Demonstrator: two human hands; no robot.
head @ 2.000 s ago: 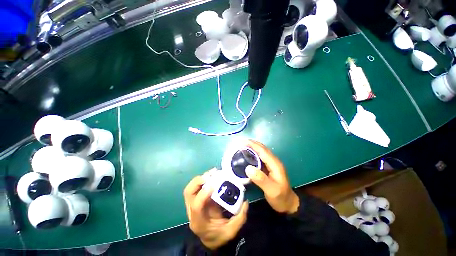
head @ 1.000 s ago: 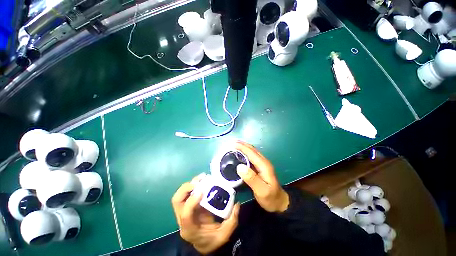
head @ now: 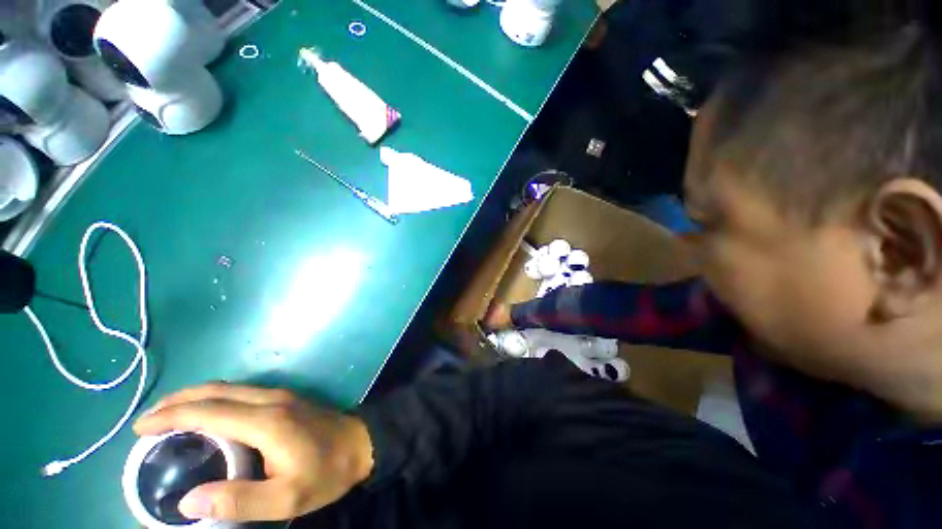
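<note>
A white pan-tilt camera (head: 151, 453) with a round glossy black face is at the lower left, above the green bench. Only its ball head shows; its lower part is cut off by the picture's bottom edge. My right hand (head: 263, 449) is closed around the head from the right, with the thumb on the black face. My left hand is out of the picture.
A white cable (head: 142, 310), a tube (head: 351, 100), a thin screwdriver (head: 356, 193) and a white cloth (head: 426, 186) lie on the bench (head: 238, 176). Cameras (head: 170, 62) stand upper left. At right, a person (head: 816, 248) reaches into a cardboard box (head: 620, 232) of white camera parts.
The view has swung right. My right hand and the camera now show at the lower left, and my left hand has left the picture. A person and more of the box have come into view.
</note>
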